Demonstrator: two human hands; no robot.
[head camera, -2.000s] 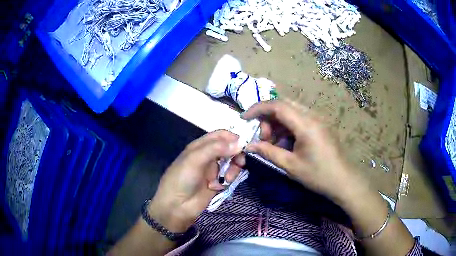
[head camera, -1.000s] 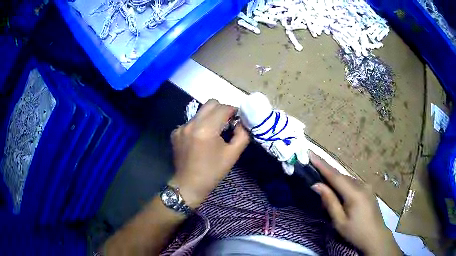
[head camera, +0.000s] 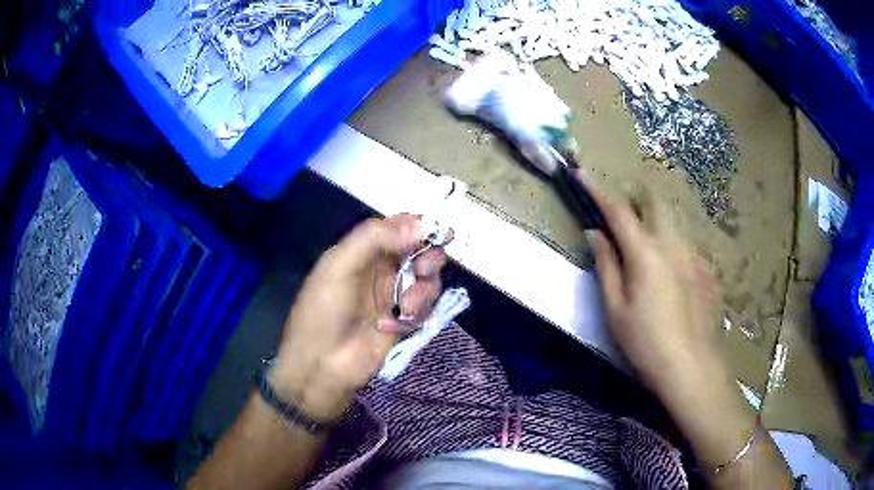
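My left hand (head camera: 359, 287) holds a white cord assembly (head camera: 426, 333) at the table's white edge (head camera: 537, 266). Its bundled cord hangs below the fingers over my lap, and a thin strand loops beside the fingers. A small white piece (head camera: 447, 203) shows at my fingertips on the white edge; its exact shape is blurred. My right hand (head camera: 652, 287) grips the black handle of the padded hammer (head camera: 508, 100). The hammer's white cloth-wrapped head is over the cardboard, up and right of my left hand, and is blurred.
A heap of white plastic housings (head camera: 585, 33) and a dark heap of small metal parts (head camera: 685, 139) lie on brown cardboard (head camera: 757, 225). A blue tray of corded pieces (head camera: 240, 167) is at upper left. Stacked blue trays (head camera: 134, 316) stand at left. More blue bins line the right.
The hammer was on the cardboard, then in my right hand by the table edge; now it is farther up over the cardboard. My left hand has turned, showing the cord bundle.
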